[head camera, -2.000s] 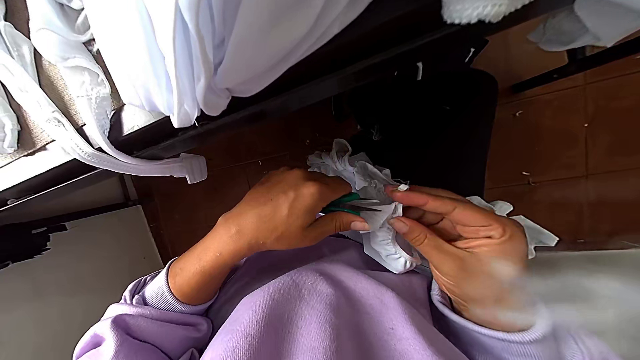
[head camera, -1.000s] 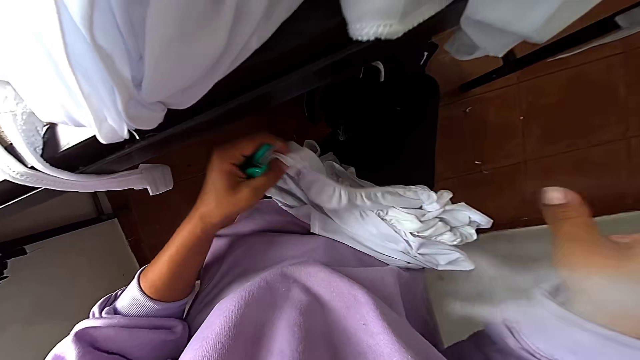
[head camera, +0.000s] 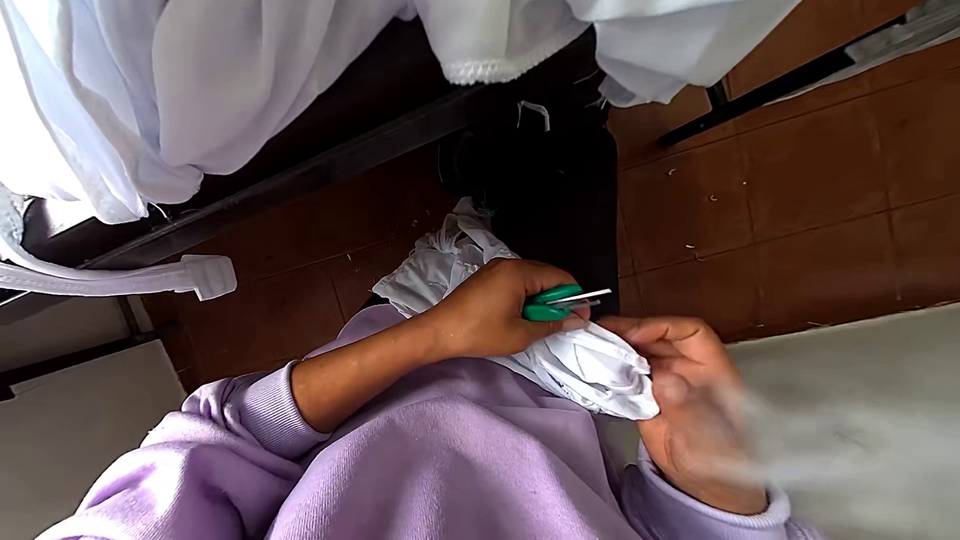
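Across my lap lies a bunched white fabric garment (head camera: 592, 367). My left hand (head camera: 502, 307) holds small green-handled thread snips (head camera: 551, 302), their metal blades pointing right, and rests on the cloth with its fingertips against it. The garment's right end is pinched between the thumb and fingers of my right hand (head camera: 690, 397). Part of the right hand is covered by a pale blur. Beyond my left hand, more of the same white cloth spreads up and to the left.
White fabric pieces (head camera: 300, 82) hang over the edge of a dark table (head camera: 322, 165) ahead. A white strap (head camera: 210, 277) juts out at left. Below are a dark object (head camera: 547, 187), perhaps a seat or pedal, and brown floor tiles (head camera: 817, 180) with thread scraps. A pale surface (head camera: 862, 397) lies at right.
My right hand, off the cloth at the right one second ago, has come back and taken hold of the garment's end. My left hand has moved right along the cloth with the snips.
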